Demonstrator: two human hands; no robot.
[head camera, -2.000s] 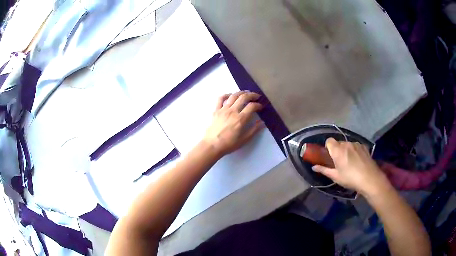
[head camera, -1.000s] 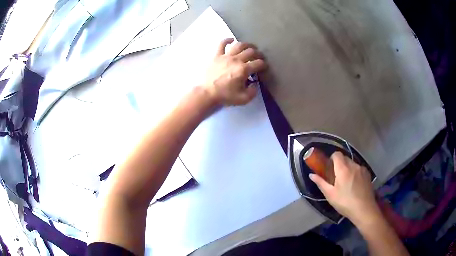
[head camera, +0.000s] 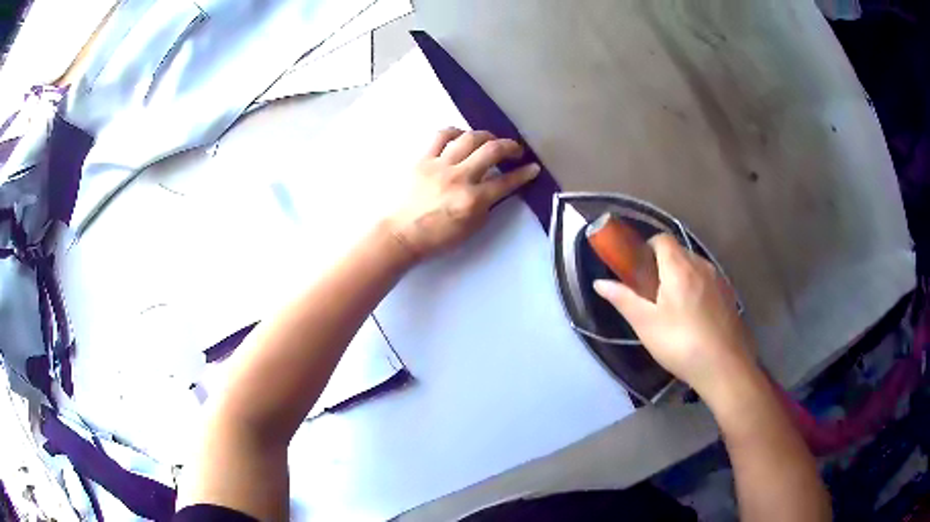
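The pale front panel (head camera: 479, 336) lies flat, wrong side up. Its dark purple hem allowance (head camera: 474, 97) is folded over along the far right edge. My left hand (head camera: 459, 189) lies on the panel, bare, with spread fingertips on the hem fold; it grips nothing. My right hand (head camera: 678, 306) is closed around the orange-brown handle of the steam iron (head camera: 581, 291). The iron stands on the hem's near part, its tip pointing up toward my left fingers, and hides the fold beneath. A short pocket line (head camera: 362, 396) shows mid-panel; my left forearm hides part of the long seam.
The padded pressing table (head camera: 653, 112) extends to the right, with dark stains. Pale garment pieces (head camera: 168, 76) lie at the far left, and a crumpled pale-and-purple heap (head camera: 36, 214) is along the left edge. The maroon hose (head camera: 857, 428) runs off right behind my right wrist.
The iron has moved up along the hem, away from me. My left hand has come down from the far corner and flattened. The far hem part now shows folded over as a purple band.
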